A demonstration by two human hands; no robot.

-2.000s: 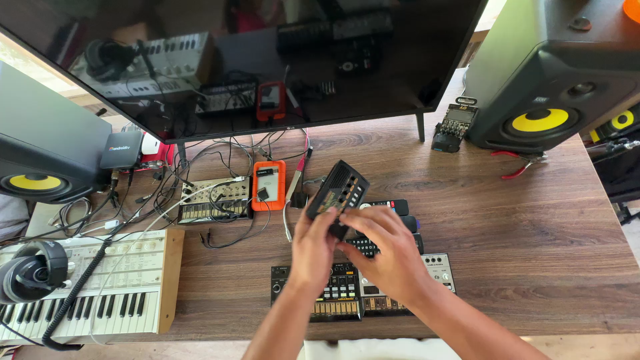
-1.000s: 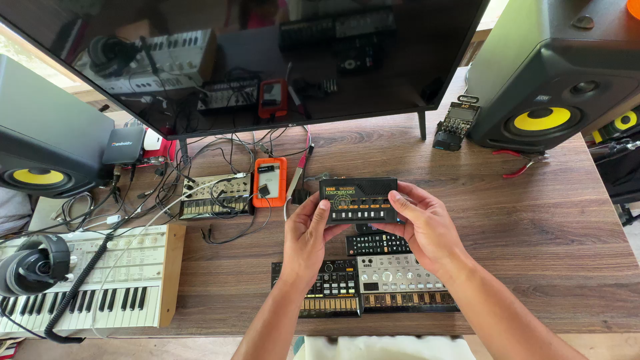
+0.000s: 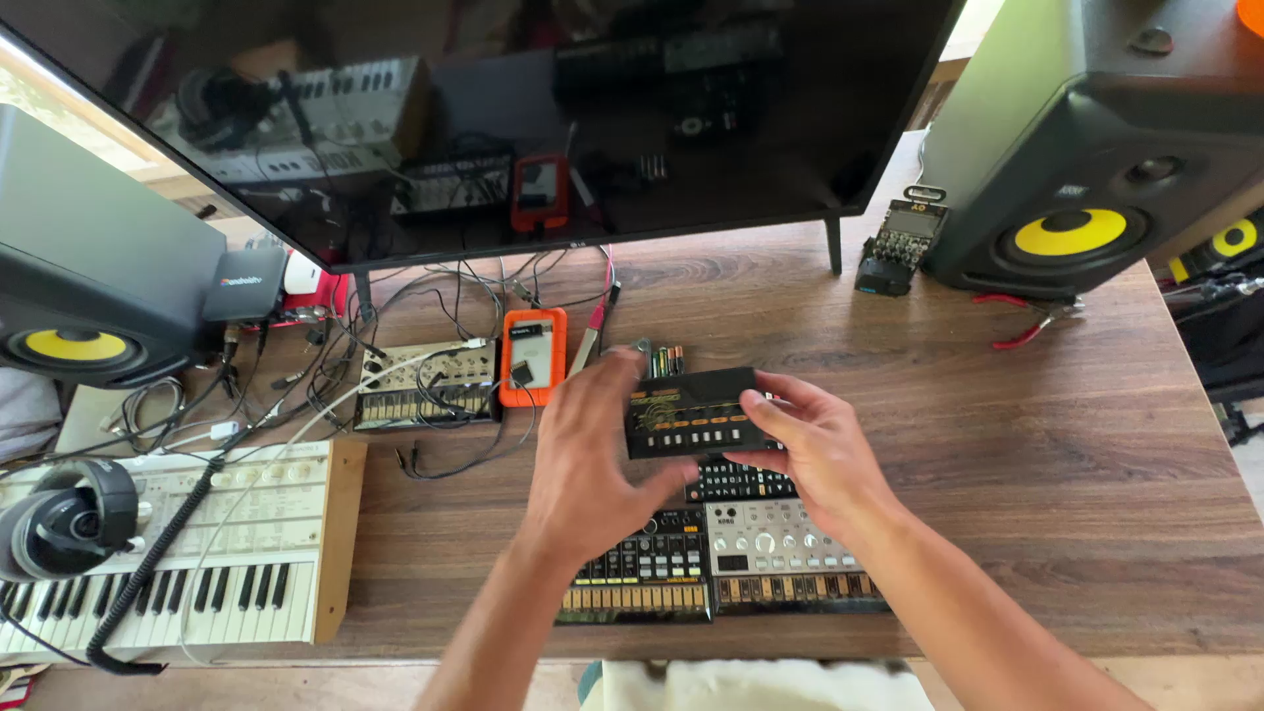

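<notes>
A small black electronic music module (image 3: 691,415) with orange markings and a row of light buttons is held above the desk. My right hand (image 3: 825,444) grips its right end, thumb on top. At its left end, my left hand (image 3: 592,454) is blurred, with thumb and fingers spread apart around the corner; whether it touches is unclear. Below are a black compact synthesizer (image 3: 647,563) with gold keys and a silver-panelled one (image 3: 780,538) side by side. Behind them lies a partly hidden black device with small keys (image 3: 741,479). Several batteries (image 3: 668,361) stick out beyond the module.
An orange-cased portable drive (image 3: 534,357), a cable-covered compact synthesizer (image 3: 430,385) and a white keyboard (image 3: 247,533) with headphones (image 3: 69,518) are at left. A monitor (image 3: 553,128) stands behind. Red-handled pliers (image 3: 1027,321) and a pocket synthesizer (image 3: 901,247) lie near the right speaker (image 3: 1086,158).
Two seconds ago the module was tilted upright in both hands; one second ago both held it level by its ends. Now my left hand's fingers have spread at its left end.
</notes>
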